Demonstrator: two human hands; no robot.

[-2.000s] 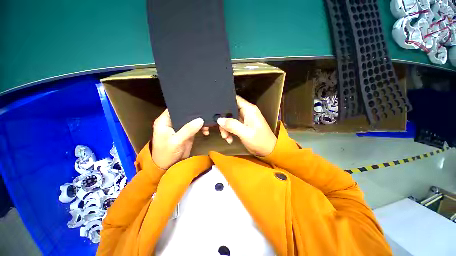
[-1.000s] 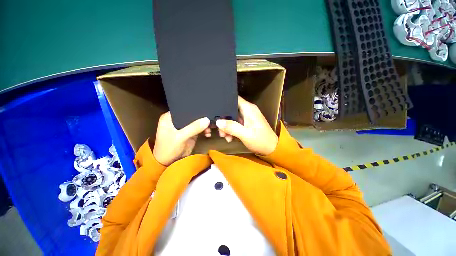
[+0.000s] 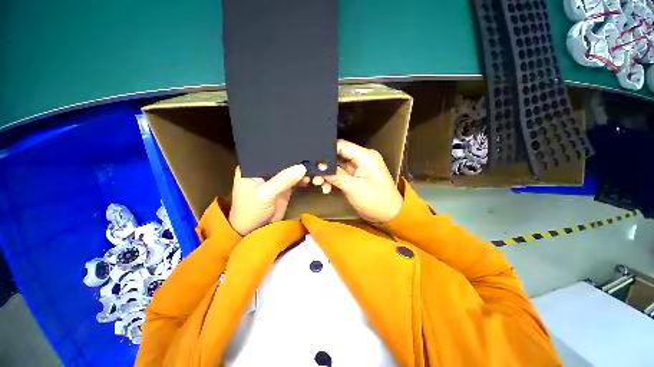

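A long flat black foam sheet [image 3: 283, 86] runs from the green surface at the top down over an open cardboard box [image 3: 188, 154]. My left hand [image 3: 264, 197] grips the sheet's near edge, thumb on top close to a small round cut. My right hand [image 3: 367, 183] is at the near right corner of the sheet, with thumb and fingertips at the edge. A small open hole shows near that corner, with skin visible through it. The fingers under the sheet are partly hidden.
A blue bin [image 3: 72, 208] with white assemblies [image 3: 129, 256] stands left. Perforated black strips [image 3: 534, 79] hang over a second cardboard box [image 3: 430, 136] at right. White assemblies with red wires [image 3: 609, 43] lie on the green bench [image 3: 409, 39].
My right thumb has moved right, from the middle of the near edge towards the corner. My left hand has shifted slightly right. A hole now shows near the corner.
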